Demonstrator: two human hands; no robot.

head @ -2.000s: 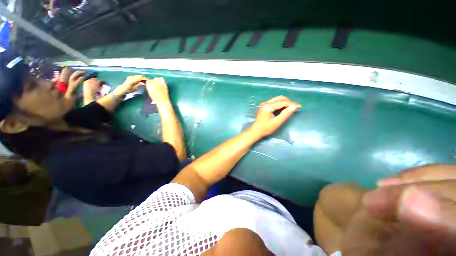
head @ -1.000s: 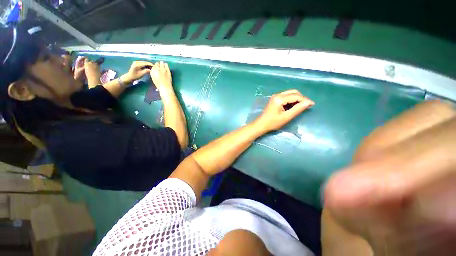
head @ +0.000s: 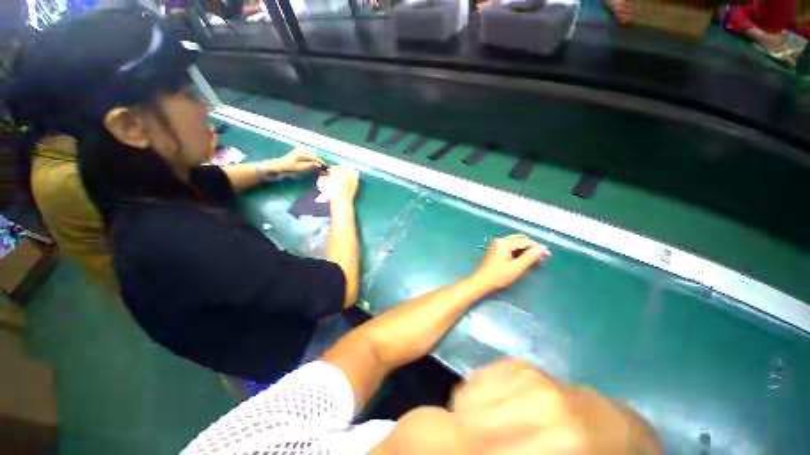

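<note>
My left hand (head: 515,258) rests on the green workbench top (head: 613,311). Its fingers are loosely curled, thumb near the fingertips, and nothing shows in it. My left arm has a white mesh sleeve. My right hand (head: 533,413) is large and blurred, close to the camera at the bottom edge, partly cut off; its fingers look bent and I cannot tell whether it holds anything.
A person in a black shirt and cap sits at my left, hands (head: 337,182) on the bench by a dark flat piece (head: 308,205). Beyond the white edge rail (head: 613,242), dark strips (head: 588,184) lie on the green conveyor belt. Translucent bins (head: 528,27) stand on the far side.
The view has tilted up, showing more of the far side. My right hand has moved from the right to the lower middle. My left hand keeps about the same pose on the bench.
</note>
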